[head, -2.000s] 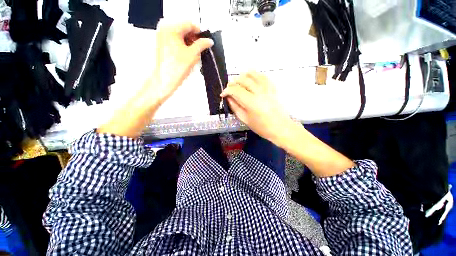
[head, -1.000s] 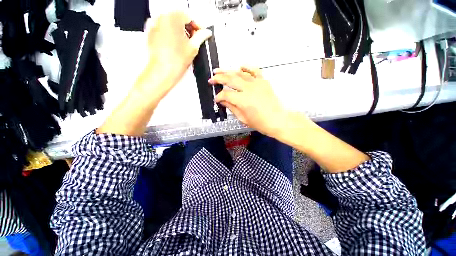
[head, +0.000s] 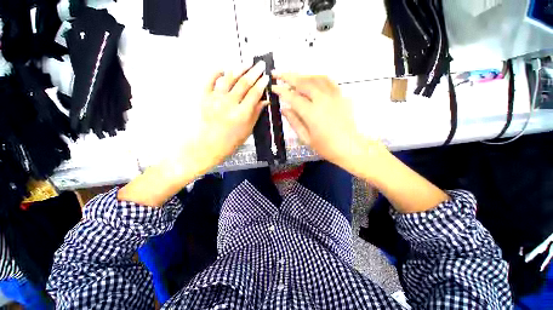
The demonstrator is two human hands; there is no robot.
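Observation:
A black zipper (head: 272, 124) with a pale tooth line lies on a black fabric strip (head: 262, 140), nearly upright in the view, its lower end at the table's front edge. My left hand (head: 233, 109) lies flat at its left side, fingertips on the upper part. My right hand (head: 318, 112) is at its right side, thumb and fingertips at the upper edge of the zipper. Whether the right fingertips pinch it is hard to tell. The slider cannot be made out.
Sewn zipper pieces (head: 97, 72) lie at left. Plain black strips (head: 164, 16) lie at upper left. Metal needle-area parts (head: 287, 6) and a dark knob (head: 323, 7) are at top centre. A zipper bundle (head: 418, 42) and a brown tab (head: 398, 89) are at right.
My left hand has moved down from the strip's top end and its fingers have spread flat on it. My right hand has moved up along it. The strip lies slightly lower and further right.

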